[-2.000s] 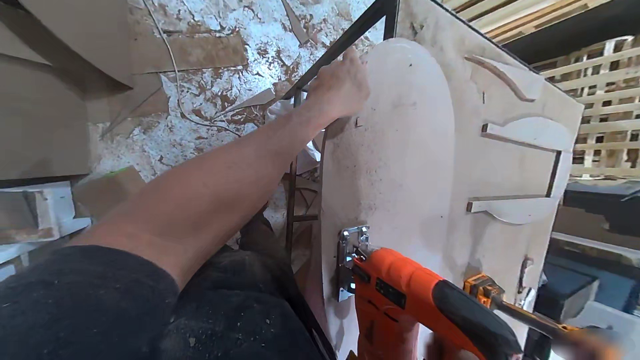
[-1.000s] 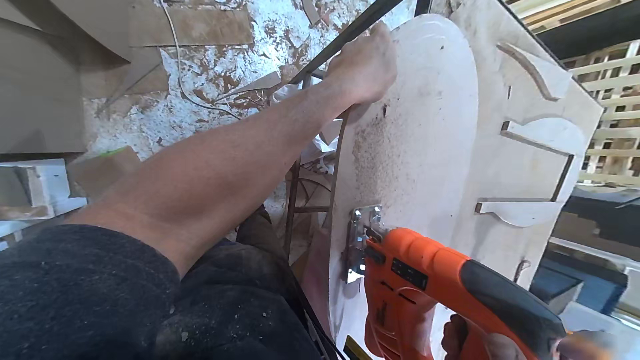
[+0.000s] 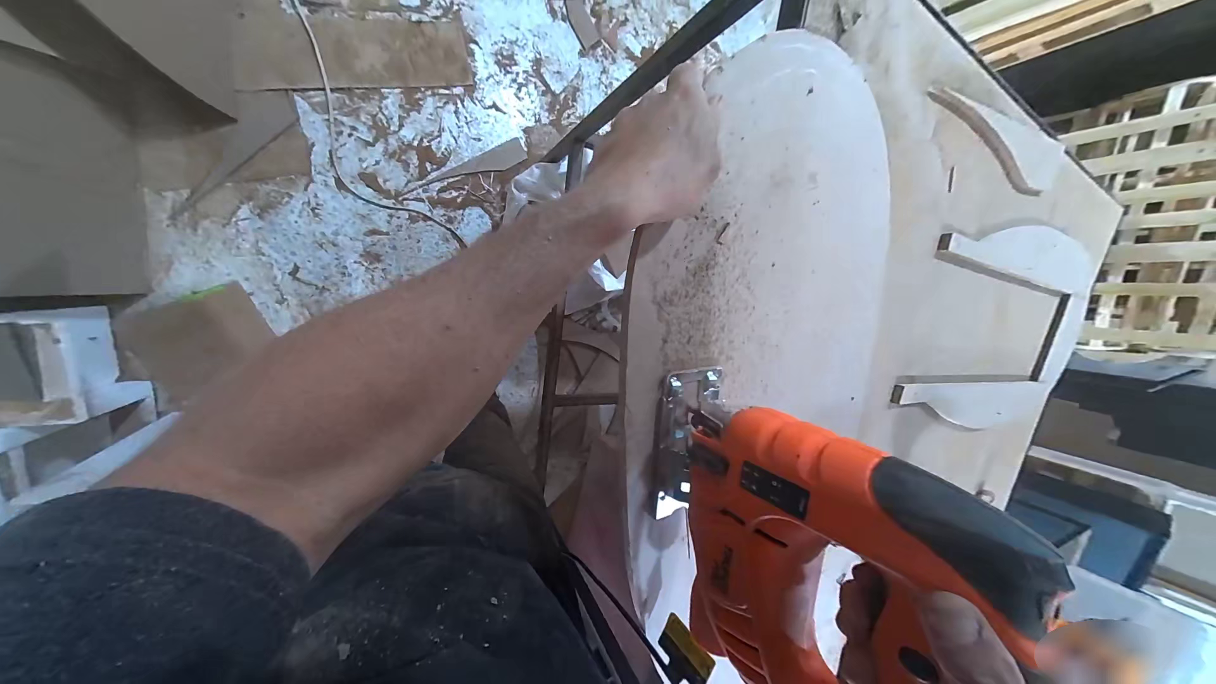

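My right hand (image 3: 936,617) is closed around the handle of an orange and black jigsaw (image 3: 807,484). The jigsaw's metal base plate (image 3: 676,437) rests on a long plywood panel with a rounded end (image 3: 807,237), near its left edge. Sawdust lies on the panel just beyond the base plate. My left hand (image 3: 670,142) grips the panel's left edge near the rounded end, its fingers curled; the fingertips are partly hidden. The blade cannot be made out.
Under the panel is a larger board (image 3: 997,323) with curved plywood cut-outs (image 3: 1026,256). A dark metal frame (image 3: 655,62) runs beside it. The floor bears scraps, white debris and a cable (image 3: 332,142). Slatted wood (image 3: 1149,228) stands at the right; a yellow-black object (image 3: 686,651) lies below the jigsaw.
Two seconds ago a yellow and black tool showed at the right of the jigsaw; it is out of sight there now. Sawdust on the panel shows more plainly. Both hands keep their holds.
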